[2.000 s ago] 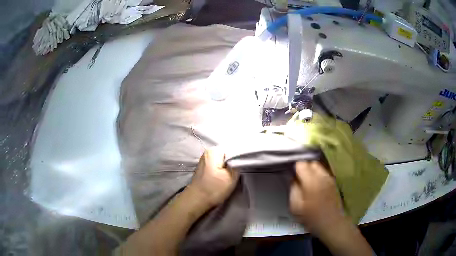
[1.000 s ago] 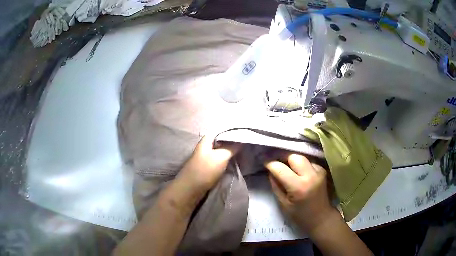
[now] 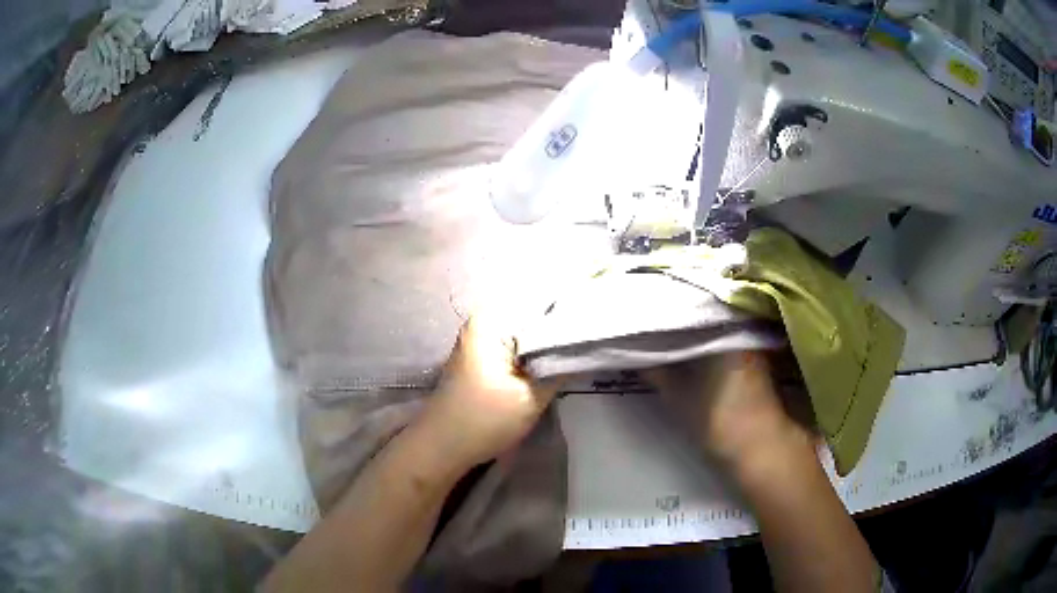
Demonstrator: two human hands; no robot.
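Observation:
The taupe main panel [image 3: 359, 255] lies left of the needle and hangs over the table's front edge. My left hand [image 3: 493, 388] grips its folded edge below the lamp glare. My right hand [image 3: 724, 405] is blurred at the underside of the fold, its fingers partly hidden by cloth, so its hold cannot be told. The olive-green piece [image 3: 829, 336] lies right of the fold, its upper end by the presser foot [image 3: 724, 226]. The fold passes just in front of the foot; glare hides the cloth near the needle.
The white lockstitch machine [image 3: 858, 151] stands at the right, with a blue air hose [image 3: 765, 9] over its head. A white oval lamp [image 3: 551, 145] hangs left of the needle. White cut pieces [image 3: 110, 64] lie at far left. The white table [image 3: 162, 336] has ruler markings along its front edge.
The folded edge has shifted and lies flatter between my hands. My right hand has moved slightly right and further under the fold. The olive-green piece's upper end is more bunched near the foot.

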